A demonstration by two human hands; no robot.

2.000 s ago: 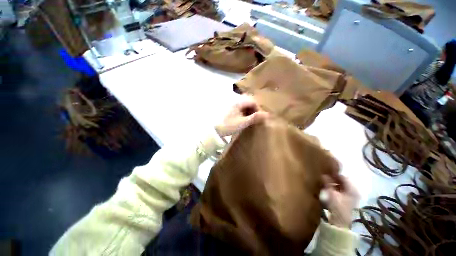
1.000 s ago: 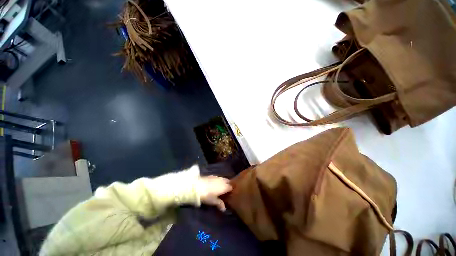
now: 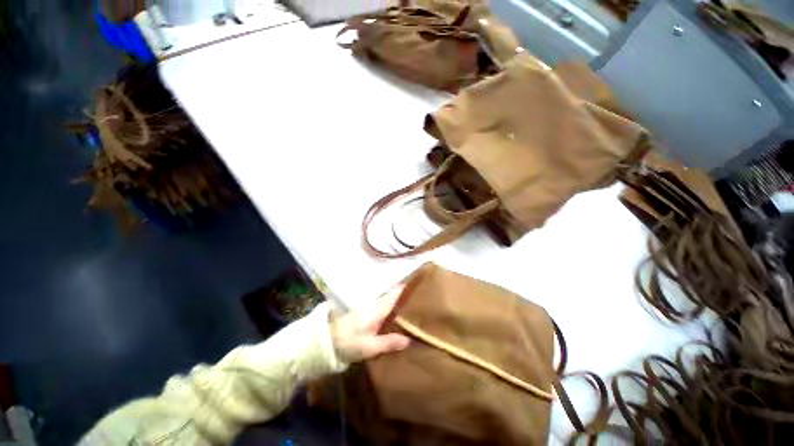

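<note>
A brown tote bag (image 3: 461,383) lies on my lap and against the table edge, at the bottom middle. A pale tan binding strip (image 3: 474,358) runs slantwise across it. Part of a dark handle shows at its right side. My left hand (image 3: 376,333) holds the bag's upper left edge, the fingers over the fabric and the thumb near the strip's upper end. My right hand is not in view. No snips are visible.
On the white table (image 3: 287,165) a brown bag (image 3: 540,144) lies with its handles toward me, and another bag (image 3: 418,43) lies farther back. Brown loops (image 3: 696,383) pile up at the right. A strip bundle (image 3: 157,157) and small bin (image 3: 292,298) are at the left.
The view has swung up and right. The panel with the pale strip now faces up, and my left hand has moved onto the bag beside the strip. My right hand, seen two seconds ago, is out of view.
</note>
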